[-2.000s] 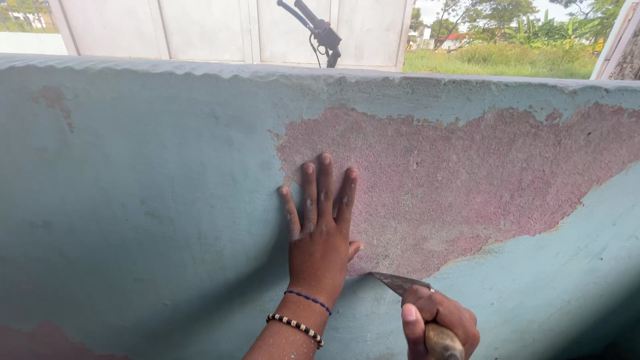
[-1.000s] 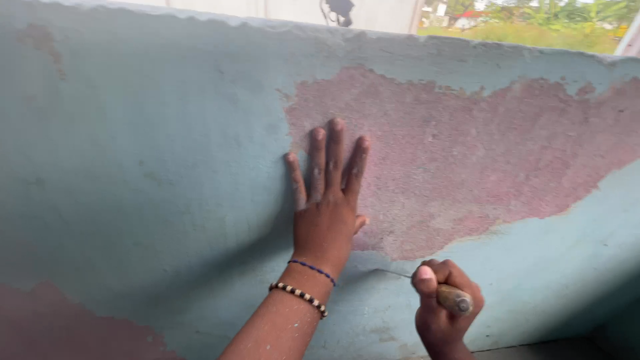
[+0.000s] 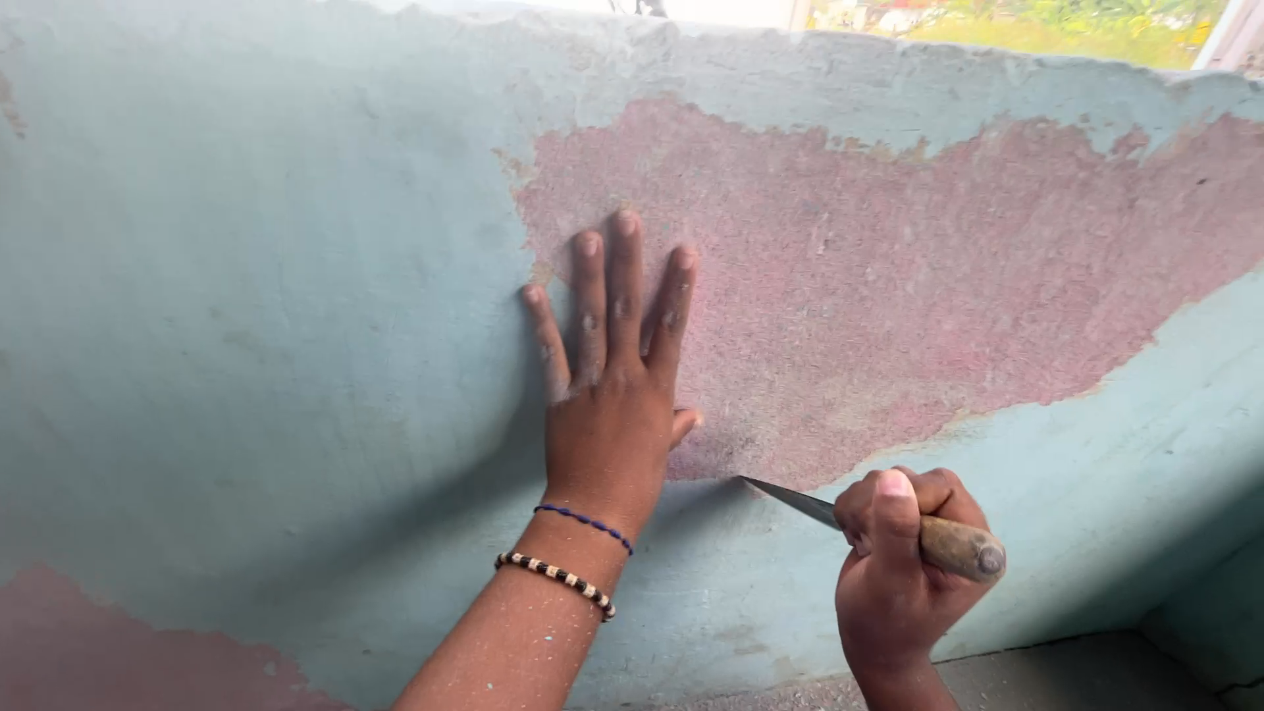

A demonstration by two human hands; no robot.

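Note:
My left hand (image 3: 612,395) lies flat with spread fingers on the wall, across the left edge of a bare pinkish patch (image 3: 889,276); it holds nothing. White flecks dot its fingers and forearm, and two bracelets circle the wrist. My right hand (image 3: 913,563) is closed around the wooden handle of a pointed metal scraping tool (image 3: 795,502), perhaps a trowel. The tool's tip meets the patch's lower edge, just right of my left wrist. Light blue paint (image 3: 296,296) covers the wall around the patch.
The rough top edge of the wall (image 3: 938,49) runs across the view, with greenery (image 3: 1086,25) beyond it. Another pinkish patch (image 3: 118,652) shows at the lower left. Pale debris lies along the floor (image 3: 1066,671) at the wall's foot, near a corner at the right.
The view has tilted down and come closer to the wall. The tool's tip was off the patch's edge one second ago and is now against it. My left hand stays flat on the wall.

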